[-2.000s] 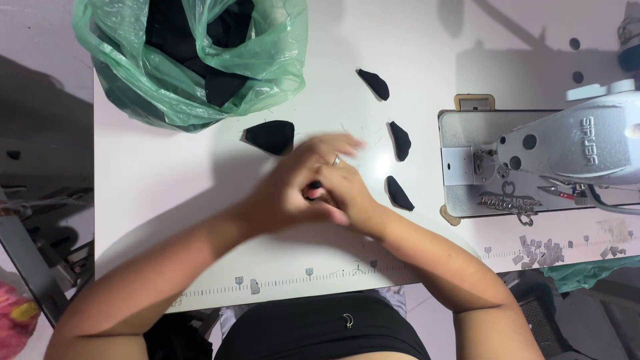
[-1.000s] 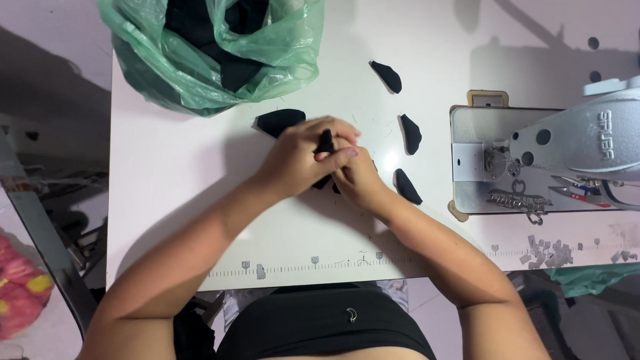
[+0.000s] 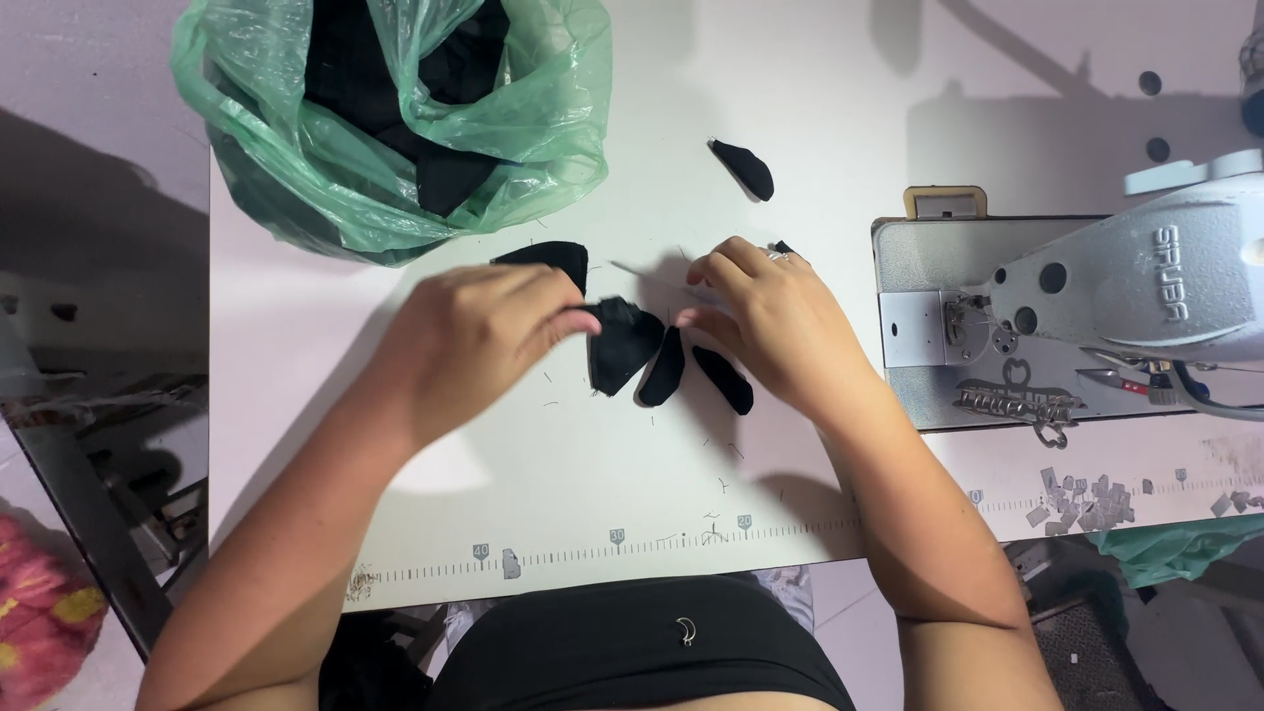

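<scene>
Between thumb and fingers my left hand (image 3: 494, 341) pinches a black fabric piece (image 3: 624, 346), gathered at its top edge. My right hand (image 3: 765, 321) is just right of it, thumb and fingers apart, with nothing plainly held. Two narrow black fabric pieces, one nearer the held piece (image 3: 663, 369) and another (image 3: 724, 380) below my right hand, lie on the white table. A wider black piece (image 3: 553, 262) lies partly behind my left hand. Farther up is a curved black piece (image 3: 743, 170); the tip of another (image 3: 783, 247) shows behind my right fingers.
A green plastic bag (image 3: 533, 148) holding black fabric stands at the upper left. A Siruba sewing machine (image 3: 1136, 267) is on the right, with red-handled snips (image 3: 1126, 383) and a metal hair claw clip (image 3: 1022, 403) on its bed. Small grey scraps (image 3: 1081, 502) lie near the table's ruled front edge (image 3: 612, 553).
My hands were together over the table and are now apart, the right one farther right. The black piece in my left hand and the narrow pieces below now show plainly.
</scene>
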